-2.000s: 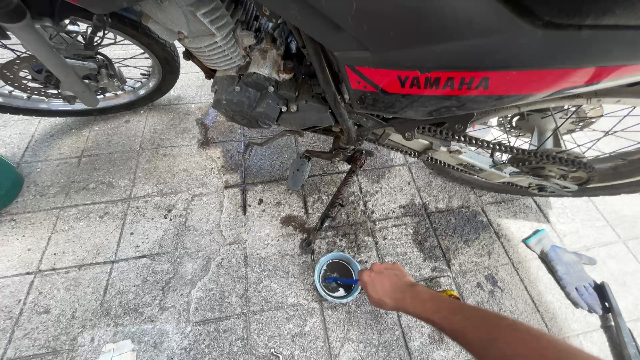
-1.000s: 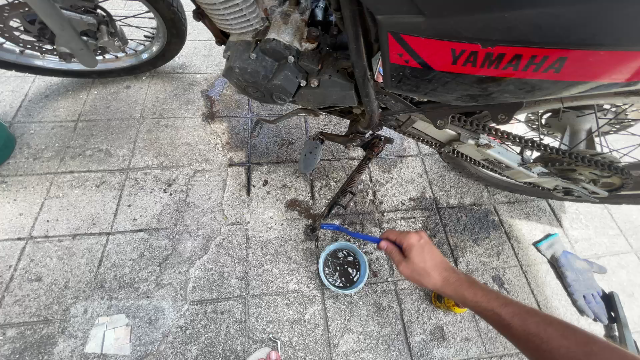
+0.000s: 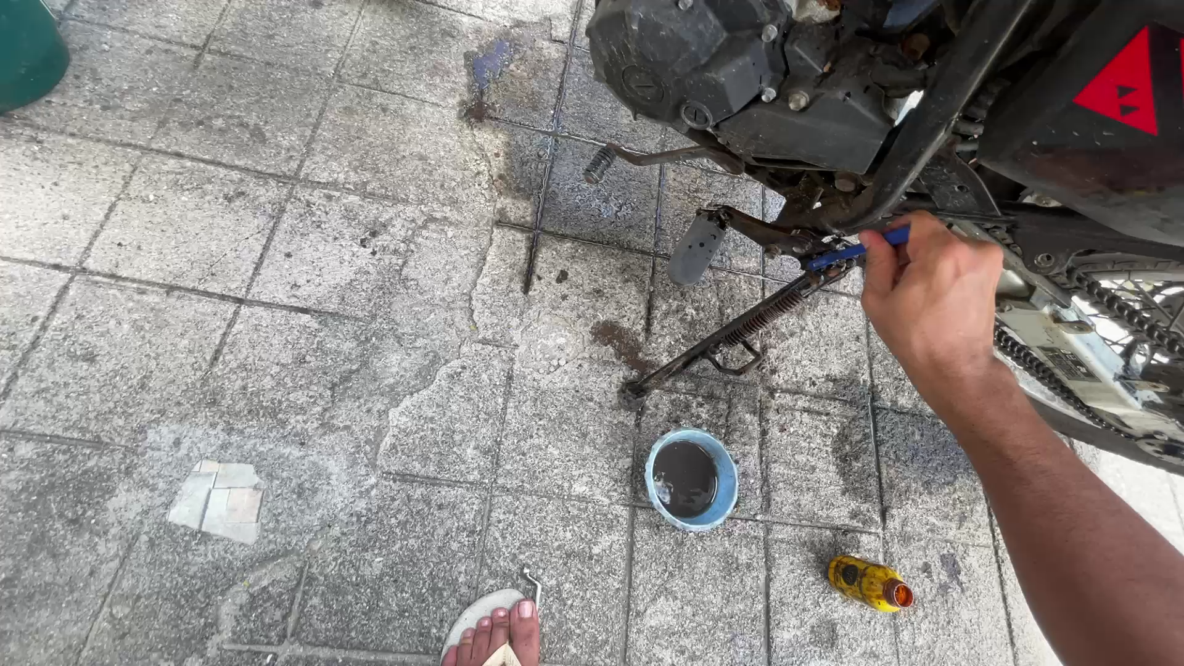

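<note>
My right hand [image 3: 934, 301] grips the handle of a blue brush [image 3: 856, 250], its head against the top of the motorcycle's kickstand [image 3: 740, 324], near the pivot. The brush's bristles are hard to make out. Below the stand's foot, a light blue bowl [image 3: 728, 499] of dark liquid rests on the paving. A yellow bottle [image 3: 865, 581] lies on its side to the right of the bowl, its mouth uncapped. My left hand is out of view.
Over the upper right are the engine casing [image 3: 684, 69], foot peg [image 3: 698, 248], gear shift lever [image 3: 657, 157] and drive chain [image 3: 1045, 370]. A sandaled foot [image 3: 499, 634] is at the bottom beside a bent metal rod [image 3: 534, 585]. A green container [image 3: 32, 55] stands upper left.
My right hand has moved with the brush from above the bowl, past the stand's foot, up to the top of the kickstand. The view has shifted closer.
</note>
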